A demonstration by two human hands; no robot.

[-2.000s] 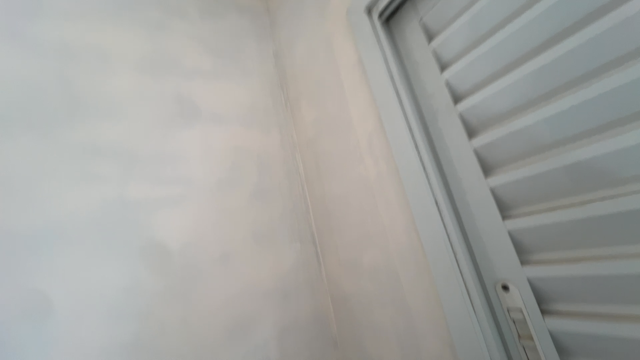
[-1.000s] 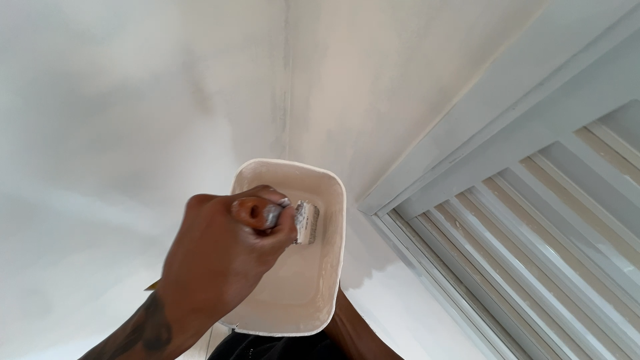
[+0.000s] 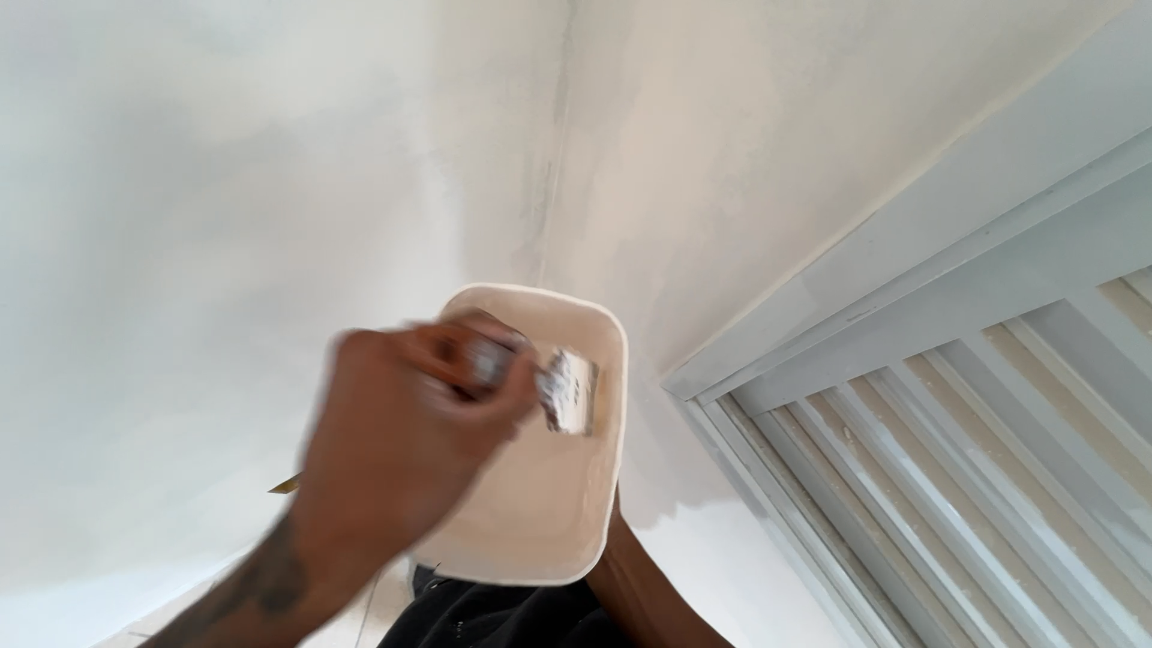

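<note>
My left hand (image 3: 418, 432), blurred, is closed around a paintbrush and reaches in from the lower left over a pale plastic tub (image 3: 623, 423). The paintbrush (image 3: 573, 393) has its paint-coated bristle end inside the tub, near the right wall. Beige-looking paint (image 3: 531, 504) coats the tub's inside; its depth cannot be told. My right forearm (image 3: 652, 585) rises from the bottom and passes behind the tub, which is held up off the floor. The fingers of my right hand are hidden by the tub.
Two patchily painted walls (image 3: 270, 180) meet at a corner (image 3: 551, 180) beyond the tub. A grey door frame (image 3: 864, 261) and slatted metal door (image 3: 972, 468) stand at the right. Dark clothing (image 3: 504, 616) and floor tiles (image 3: 364, 603) show below. A small yellowish pointed thing (image 3: 286, 485) juts out beside my left wrist.
The view has swung down from the wall and door, where no hands showed two seconds ago. Since one second ago, the brush has stayed in the tub in my left hand.
</note>
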